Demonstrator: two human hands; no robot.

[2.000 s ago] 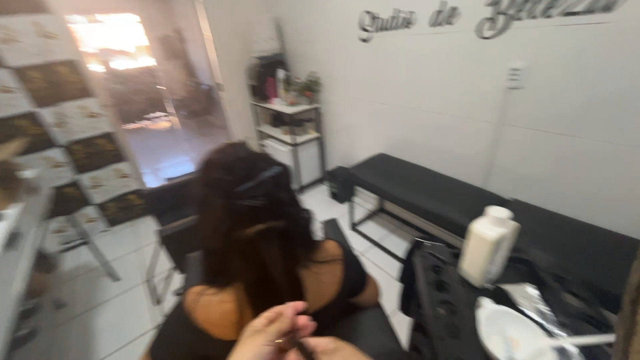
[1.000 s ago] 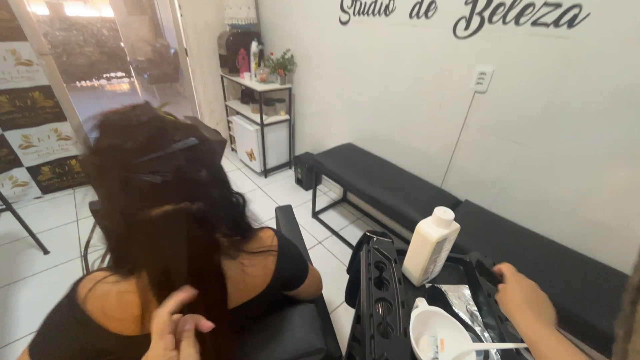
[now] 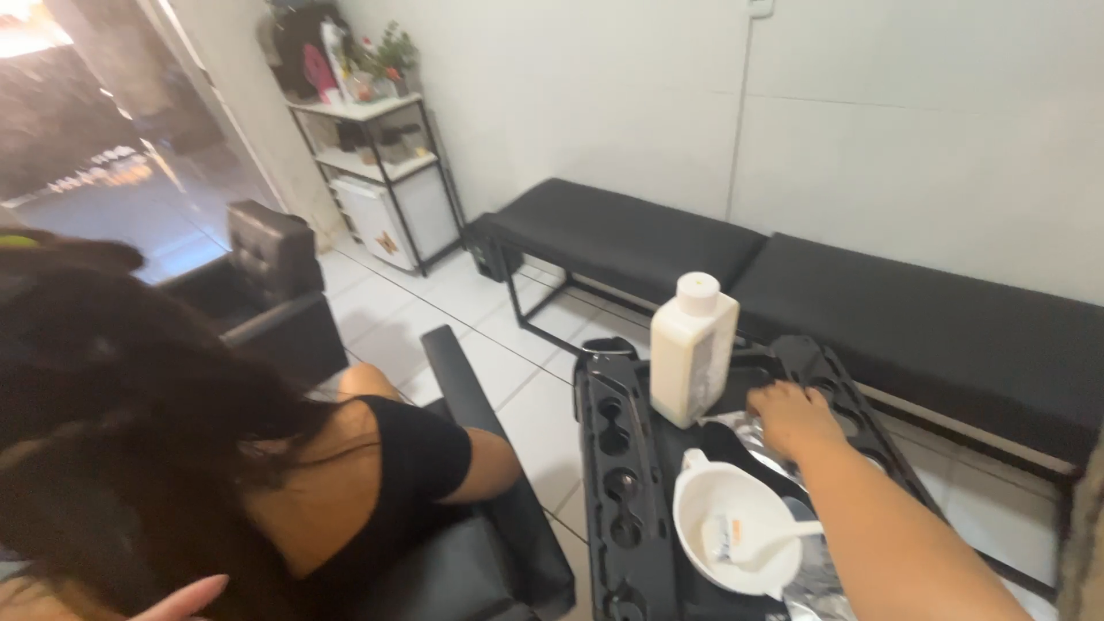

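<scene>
My right hand (image 3: 793, 420) reaches down onto the black trolley tray (image 3: 617, 517), its fingers on or near a crumpled foil or clear packet (image 3: 746, 427); whether it grips anything is hidden. Just left of it stands a white plastic bottle (image 3: 694, 349) with a white cap. A white mixing bowl (image 3: 711, 509) with a white-handled tool lies nearer, with a small printed item inside. At the bottom left edge, my left hand (image 3: 185, 599) shows only partly, beside the long dark hair (image 3: 129, 414) of a seated person; what its fingers hold cannot be seen.
The seated person's black chair armrest (image 3: 492, 457) stands between the hair and the trolley. A long black padded bench (image 3: 638, 237) runs along the wall. Farther back are a shelf unit (image 3: 371, 108) with bottles and a plant, and another black armchair (image 3: 276, 285).
Two seconds ago both hands were together at the hair. My right hand has moved to the trolley and, since one second ago, to the packet beside the bottle. The view has swung right.
</scene>
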